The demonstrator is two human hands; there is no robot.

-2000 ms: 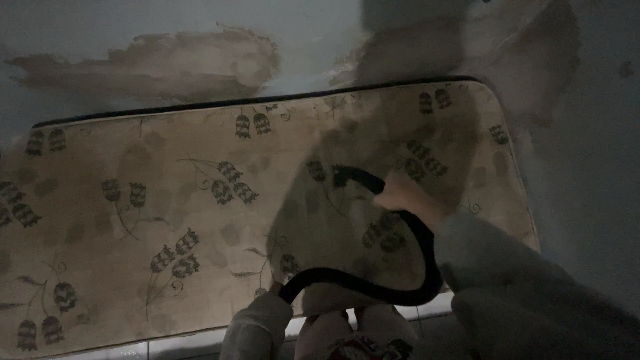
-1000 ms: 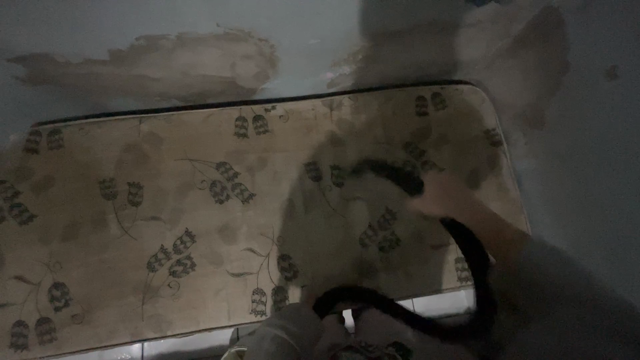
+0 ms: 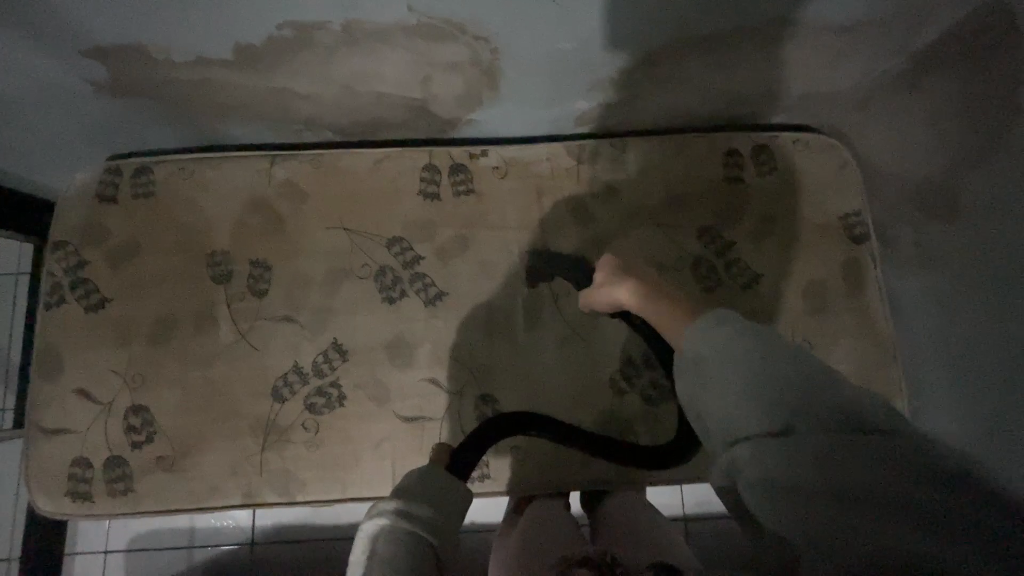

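My right hand is closed around the end of a black flexible hose, right of the middle of a patterned mattress. The hose's dark nozzle points left, at or just over the fabric; whether it touches is hard to tell in the dim light. From my right hand the hose bends down and loops left to my left hand, near the mattress's near edge. The sleeve hides most of that hand, which holds the hose. Grey-brown flower prints and darker blotches mark the beige fabric.
A pale wall with brown stains stands behind the mattress. White floor tiles show along its near side, with my legs at the bottom. A dark frame is at the far left. My shadow falls over the mattress's right half.
My right hand has moved the nozzle end about over the right half of the mattress. The hose's loop dipped lower one second ago and is higher now. The view has shifted left.
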